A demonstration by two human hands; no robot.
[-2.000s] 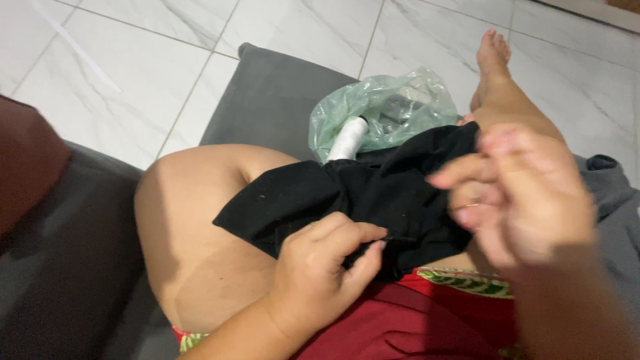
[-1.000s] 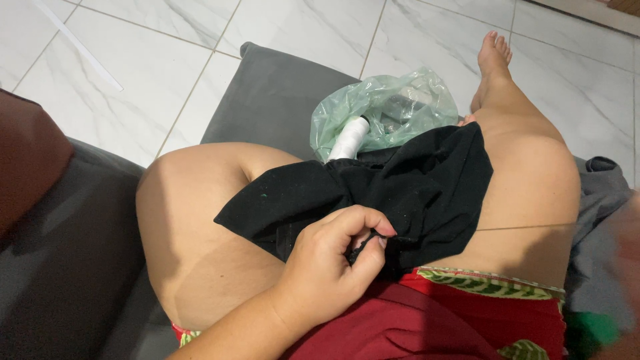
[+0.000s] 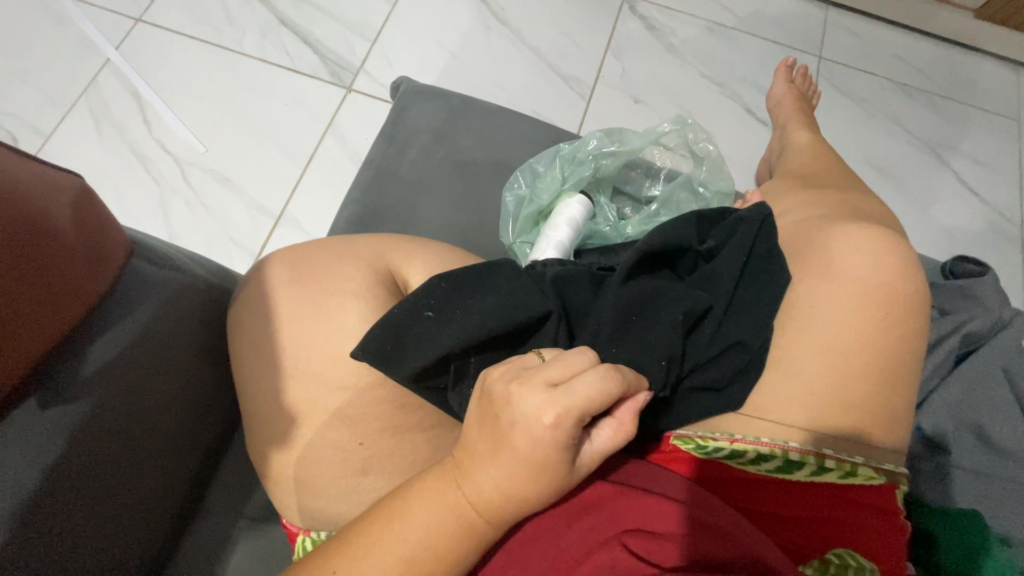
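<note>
Black fabric [image 3: 704, 320] lies across my lap, bunched in the middle. My left hand [image 3: 560, 416], with a ring on one finger, pinches its near edge between thumb and index finger; whether a needle is in that pinch cannot be told. A dark thread seems to run from the cloth over the thigh to the right. My right hand is out of the frame. Just beyond the cloth, a white cone of thread [image 3: 562, 228] leans at the opening of a translucent green plastic bag [image 3: 680, 188].
A grey cushioned seat [image 3: 448, 152] is under the bag. Grey cloth [image 3: 968, 360] lies at the right, with something green below it. A brown cushion [image 3: 56, 256] stands at the left. A white strip [image 3: 148, 88] lies on the tiled floor.
My right hand, raised over the right thigh two seconds ago, has gone out of view to the right. My left hand stays at the black fabric, its fingers now closer together.
</note>
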